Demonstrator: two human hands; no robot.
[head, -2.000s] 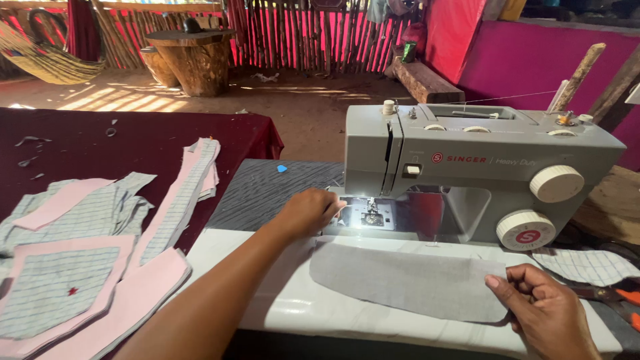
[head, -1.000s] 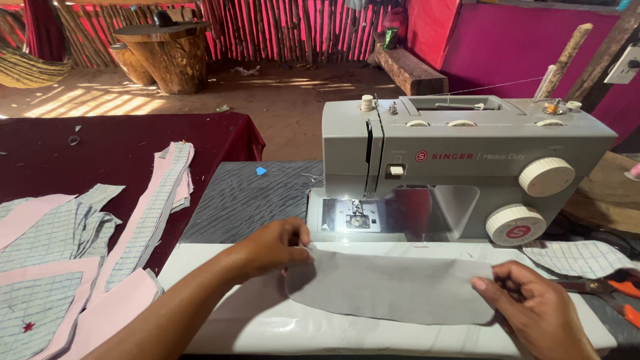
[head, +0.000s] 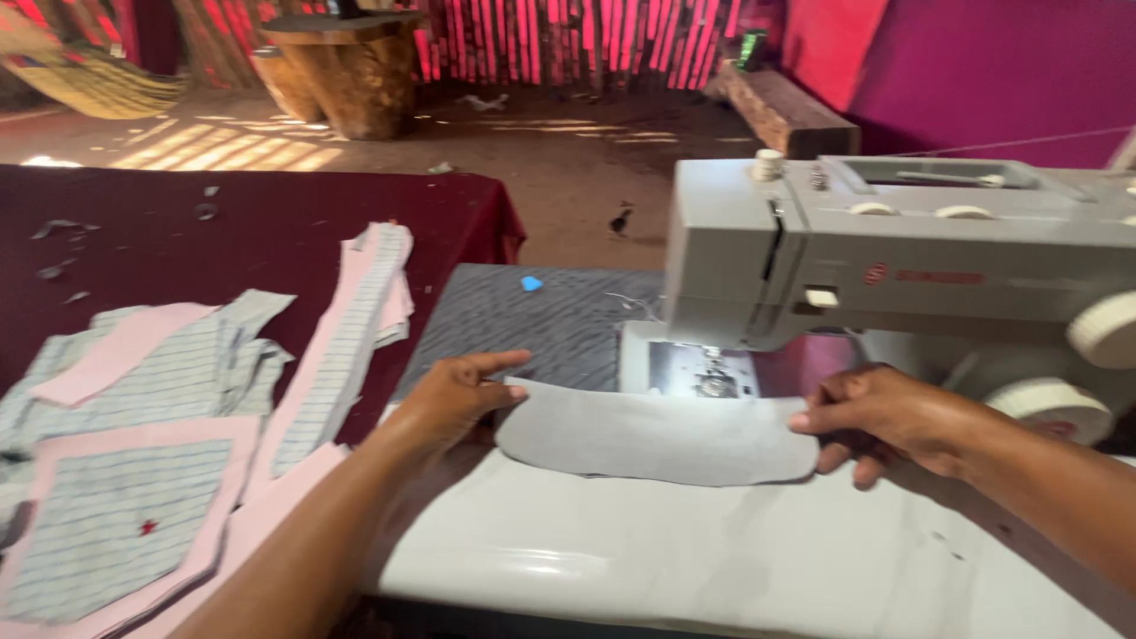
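Note:
A grey fabric piece (head: 657, 435) with rounded lower corners is stretched between my two hands, over the white tabletop in front of the Singer sewing machine (head: 896, 257). My left hand (head: 461, 390) pinches its left end, with the index finger extended above. At the right end, my right hand (head: 874, 422) grips the cloth between thumb and fingers. The fabric's upper edge lies just before the lit needle plate and presser foot (head: 713, 377). The lower ends of the fabric corners are partly hidden by my fingers.
To the left, striped and pink fabric pieces (head: 133, 524) lie on a dark red cloth-covered table (head: 426, 204). A small blue object (head: 531, 283) rests on the dark grey surface (head: 550, 319) left of the machine. The machine's handwheel (head: 1052, 408) is beyond my right forearm.
My left hand has moved from beside the needle area to the fabric's left end and holds it. The fabric has come nearer the needle plate. The view has shifted right-to-left across the machine.

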